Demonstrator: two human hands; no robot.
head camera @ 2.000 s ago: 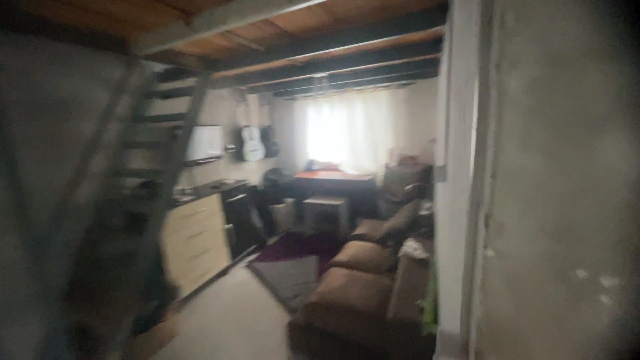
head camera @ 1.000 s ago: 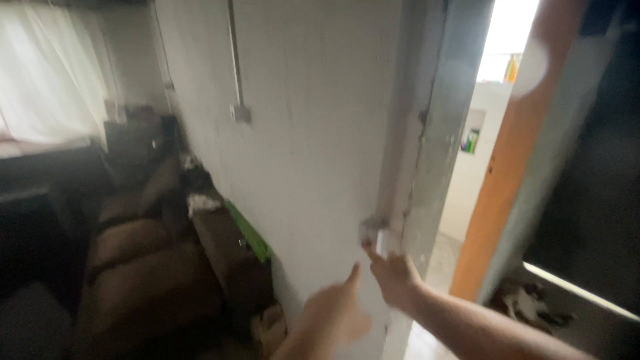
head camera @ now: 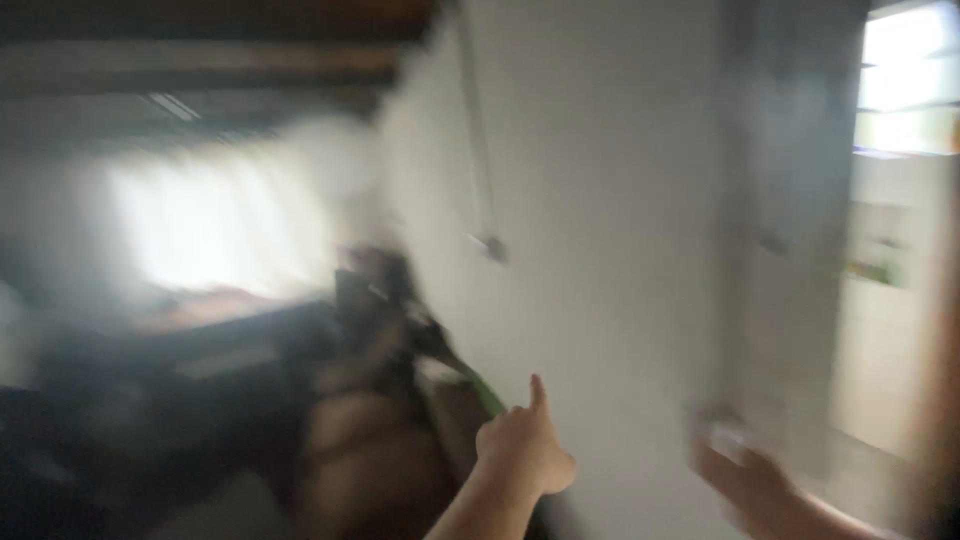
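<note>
My left hand (head camera: 525,446) is raised at the lower middle of the view, its index finger extended upward and nothing held in it. It appears in front of the pale wall (head camera: 600,225), near the green thing (head camera: 487,394) by the sofa. My right hand (head camera: 742,469) is at the lower right, strongly blurred, over or beside a small whitish wall fitting (head camera: 726,439). Whether its fingers touch the fitting cannot be told. Higher on the wall, a small box (head camera: 493,249) sits at the lower end of a vertical conduit (head camera: 474,120).
A brown sofa (head camera: 352,442) runs along the wall at the lower left. Behind it is a bright curtained window (head camera: 217,217) with a dark table (head camera: 247,330) before it. At the right, a doorway edge (head camera: 802,225) opens on a lit room. Dark beams cross overhead.
The view has turned back leftward toward the window. My left hand, close to the right one a second ago, is now well apart from it. Neither hand was in view two seconds ago.
</note>
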